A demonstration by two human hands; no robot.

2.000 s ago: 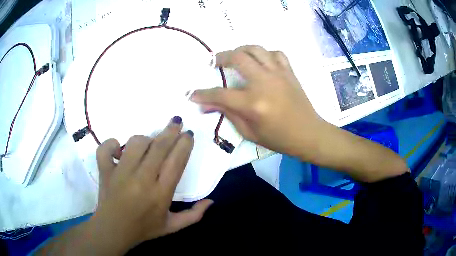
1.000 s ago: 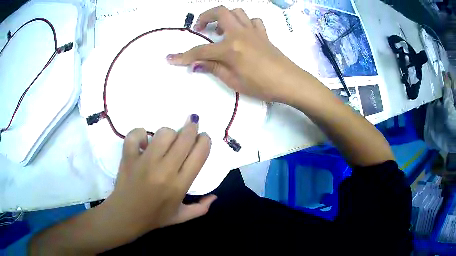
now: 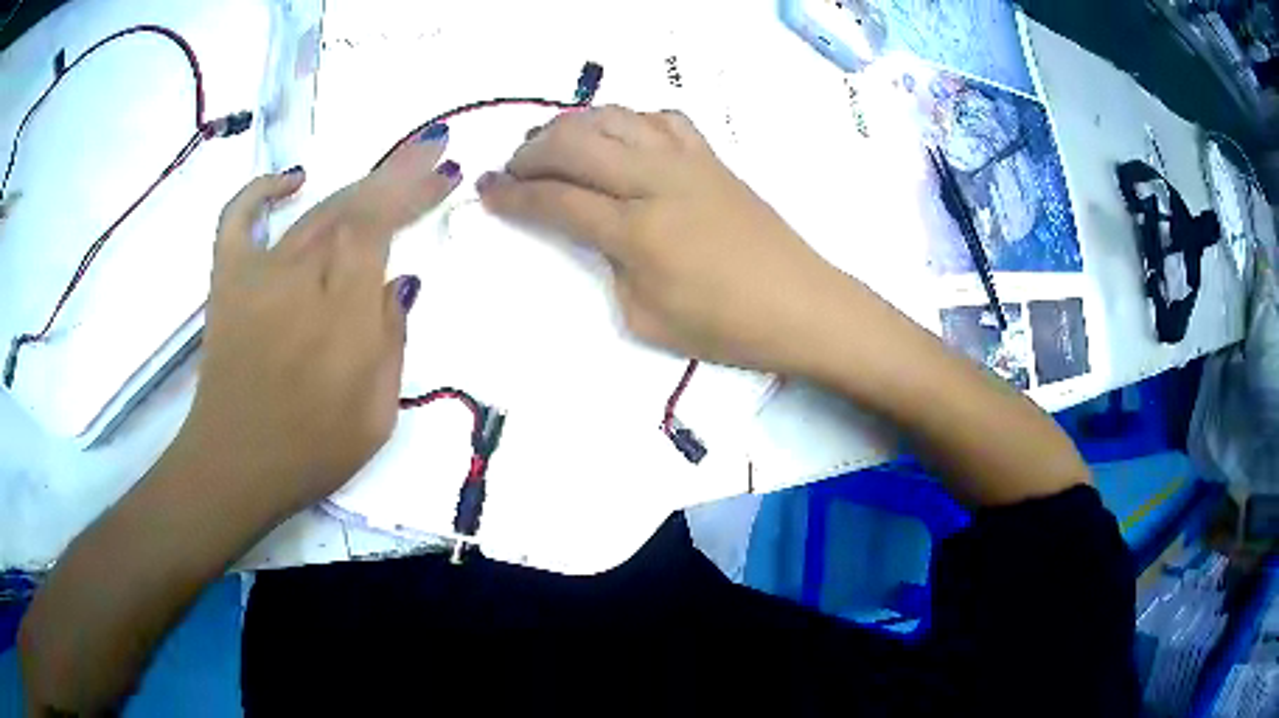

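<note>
A white rounded panel (image 3: 561, 477) lies at the bench's near edge. A red-and-black wire (image 3: 484, 103) forms a ring on it, partly hidden by both hands. Small black connectors sit at the top (image 3: 591, 82) and lower right (image 3: 687, 442). A longer black lead-end connector (image 3: 473, 498) lies at the near edge. My left hand (image 3: 312, 316) is over the ring's left side, fingers apart, two fingertips by the upper-left wire. My right hand (image 3: 631, 218) is inside and over the upper ring, fingertips bunched low over the panel; whether they hold anything is unclear.
A second white panel (image 3: 140, 316) with red-and-black wire lies at left. Dark tweezers (image 3: 968, 232) lie on a printed picture sheet (image 3: 1045, 168) at right. A black strap or bracket (image 3: 1171, 253) is further right. A blue plastic stool (image 3: 870, 547) stands below the bench.
My left hand has moved from the ring's near side to its upper left, uncovering the lead-end connector. My right hand's fingers have closed together. The whole view has shifted.
</note>
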